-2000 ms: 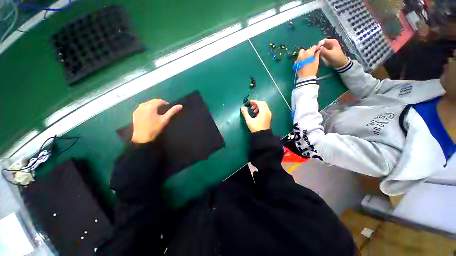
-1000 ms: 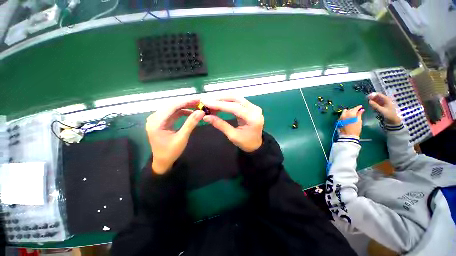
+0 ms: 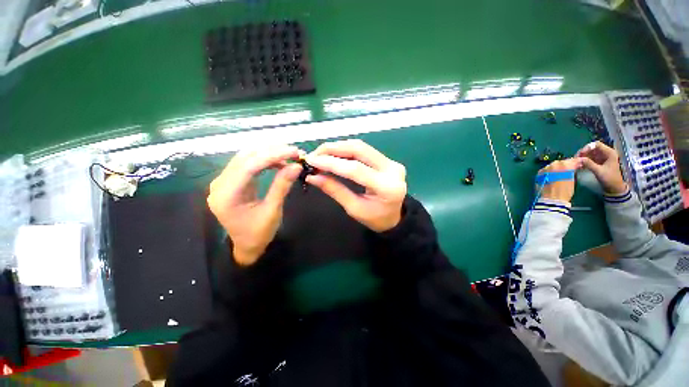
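Observation:
A small black module (image 3: pixel 305 168) is pinched between the fingertips of both hands, in the middle of the view. My left hand (image 3: pixel 253 200) holds it from the left and my right hand (image 3: pixel 363 184) from the right. The fingers hide most of the module, so its shape is unclear. A plain black foam sheet (image 3: pixel 321 227) lies on the green bench below my hands, partly covered by them and my dark sleeves.
A black foam tray with parts (image 3: pixel 258 60) lies beyond the white rail. A black sheet with white specks (image 3: pixel 159 261) and a white card (image 3: pixel 51 255) are at left. One loose part (image 3: pixel 468 177) lies right of my hands. A co-worker's hands (image 3: pixel 557 180) handle parts near a clear blister tray (image 3: pixel 651 155).
My right hand came from the right side of the foam sheet to meet my left hand, both raised. Since a second ago, the module's yellow spot has become mostly hidden. The view has shifted.

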